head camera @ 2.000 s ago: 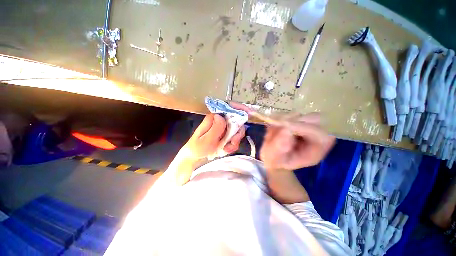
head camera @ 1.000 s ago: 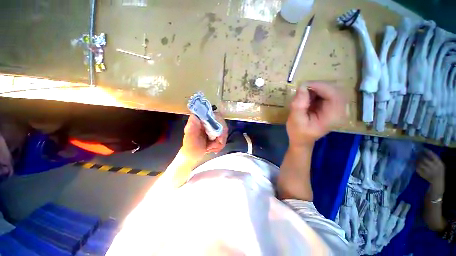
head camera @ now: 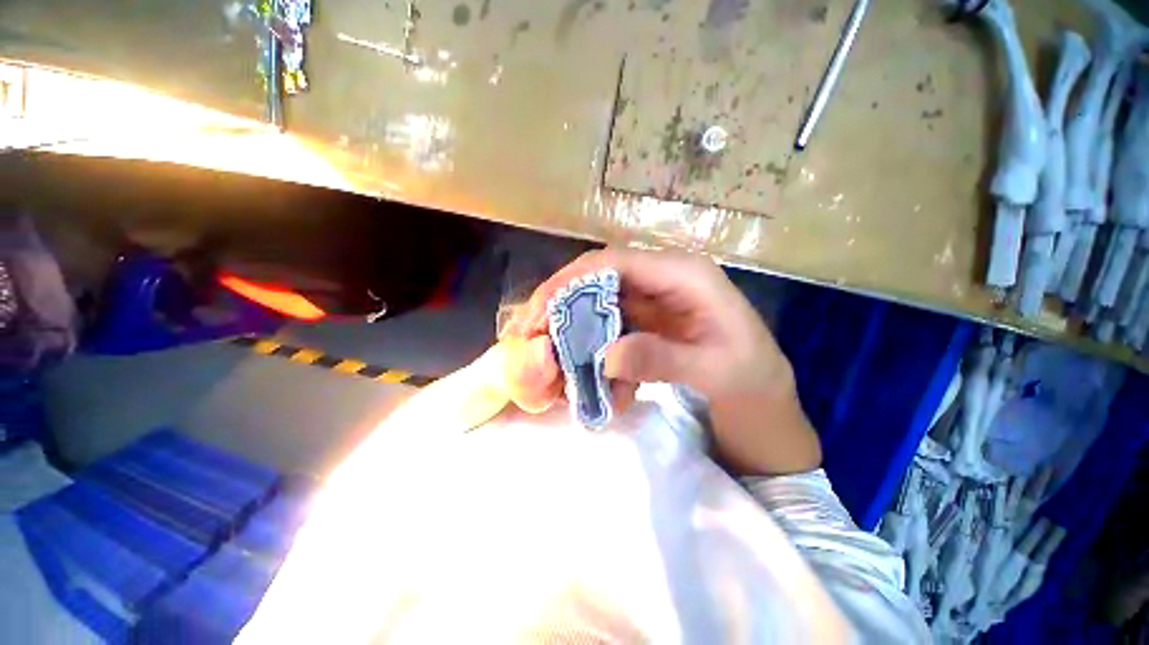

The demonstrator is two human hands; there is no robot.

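Observation:
A grey-white moulded limb is held over the lap, its foot-shaped sole [head camera: 586, 330] facing the camera, with toe edge up and a darker grey outlined recess. My left hand [head camera: 523, 359] grips it from the left side. My right hand [head camera: 699, 328] closes round it from the right, thumb at the sole's edge. The limb's shaft is hidden behind the hands. No applicator can be made out in my right fingers.
Beyond the hands lie a stained work pad [head camera: 655, 164], a small white cap [head camera: 714, 139] and a pen-like tool [head camera: 832, 76]. A limb row [head camera: 1071, 164] is on the right. Below are a limb pile [head camera: 970, 504] in a blue bin and stacked blue crates [head camera: 151, 517].
My right hand has moved left from over the bench onto the limb. The limb has shifted right, its sole now facing the camera. The bench sits higher in view. The other person's hand at right is gone.

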